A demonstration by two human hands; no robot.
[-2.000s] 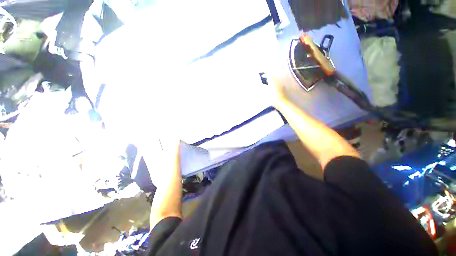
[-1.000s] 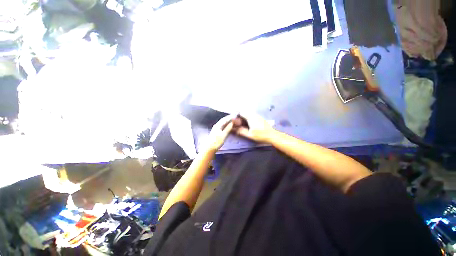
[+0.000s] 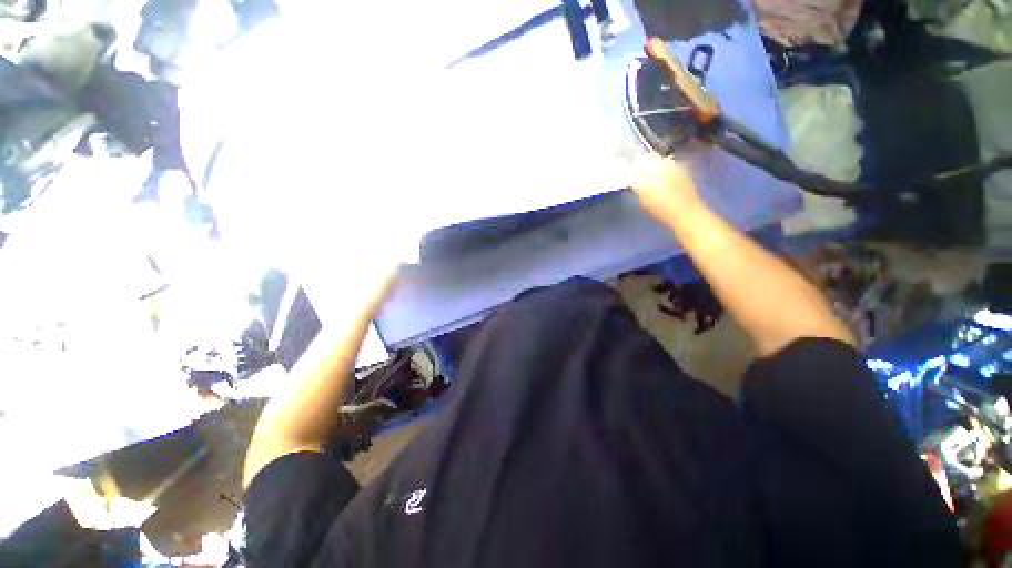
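A dark strip (image 3: 499,233) lies along the near edge of the table, against a white, overexposed panel (image 3: 444,144). My left hand (image 3: 402,275) is at the strip's left end; its fingers are washed out by glare. My right hand (image 3: 664,183) is beyond the strip's right end, at the panel's right corner and just below the iron. Its fingers are also too bright to make out. The steam iron (image 3: 666,105), with a dark plate and brown-orange handle, rests at the right of the table.
The black iron hose (image 3: 782,166) runs off to the right. Short dark strips (image 3: 577,28) lie at the far side of the panel. A dark grey rectangle (image 3: 690,16) is at the far right corner of the blue-lavender table (image 3: 533,266). Fabric piles lie left and right.
My hands were together over a dark piece at the near edge; they have moved wide apart, and a dark strip now lies stretched between them. The iron still rests on the table.
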